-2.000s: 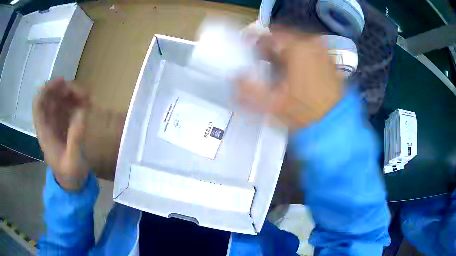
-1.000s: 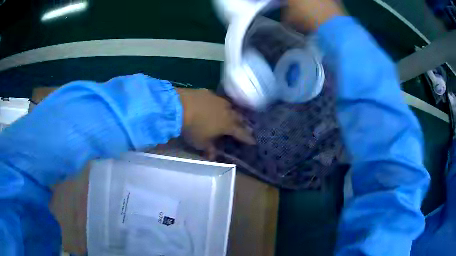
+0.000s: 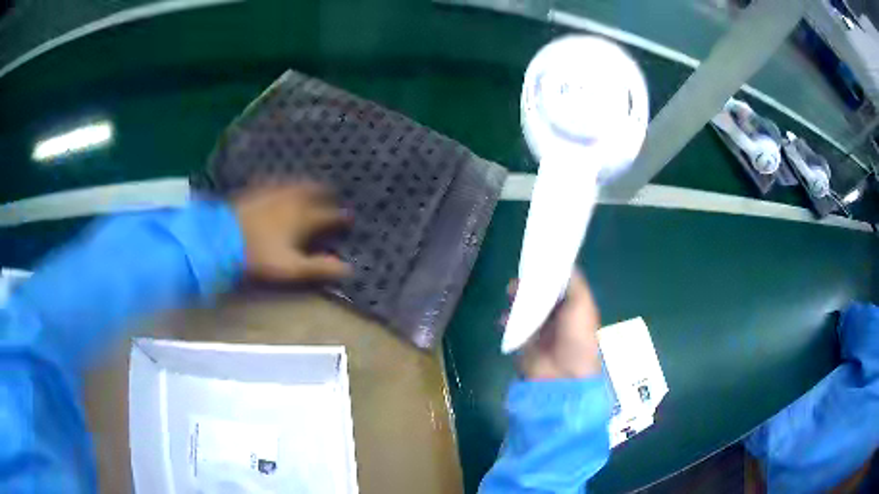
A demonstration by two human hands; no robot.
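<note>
My right hand grips white headphones by the headband end and holds them upright above the green surface, one round ear cup at the top. My left hand, blurred, is on or just over the dark dotted protective bag; its fingers are apart. The bag is flat and lies across the pale rail and the cardboard sheet. A white box base sits at the lower left, cut off by the frame edge, with a white leaflet inside.
The brown cardboard sheet lies under the box. A leaflet stack is right of my right hand. A slanted metal post crosses the upper right. More headphones lie on bags beyond it. Another person's blue sleeve is at the lower right.
The headphones have moved right, off the bag, and turned edge-on in my right hand. The bag now lies flat, further left in view. My left hand also shows further left, and the view has shifted.
</note>
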